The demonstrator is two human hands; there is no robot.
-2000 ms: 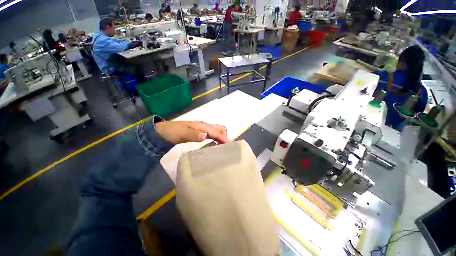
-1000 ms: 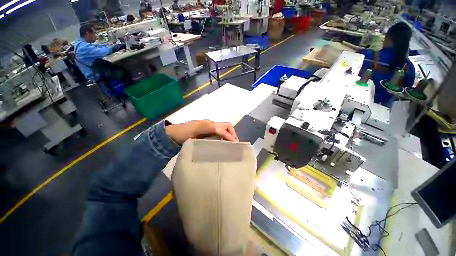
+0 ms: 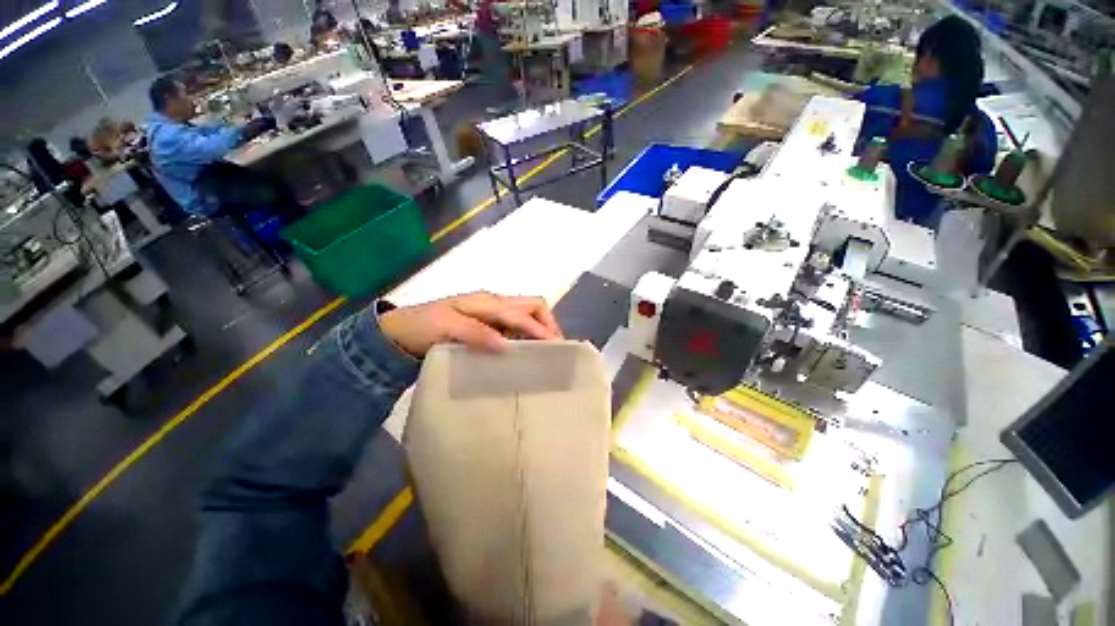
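Observation:
The beige workpiece (image 3: 507, 477) hangs upright in front of me, with a seam line down its middle and a flat rectangular patch near its top edge. My left hand (image 3: 471, 322) holds its top edge, the fingers partly hidden behind the cloth. My right hand is not clearly in view; a small blurred skin-toned patch shows at the bottom edge beside the cloth. The sewing machine head (image 3: 712, 342) stands right of the workpiece, with the yellow-edged clamp (image 3: 758, 422) below it.
Thread snips (image 3: 871, 545) and black cords (image 3: 935, 520) lie right of the clamp. A control screen (image 3: 1071, 430) stands at the right edge. A green bin (image 3: 355, 239) and a blue bin (image 3: 666, 168) are beyond the table. Other people sit at the back left and back right.
The view has shifted, and the machine and bins sit further left and higher. The workpiece has turned from tilted to nearly upright, its seam now facing me. My left hand keeps its hold on the top edge.

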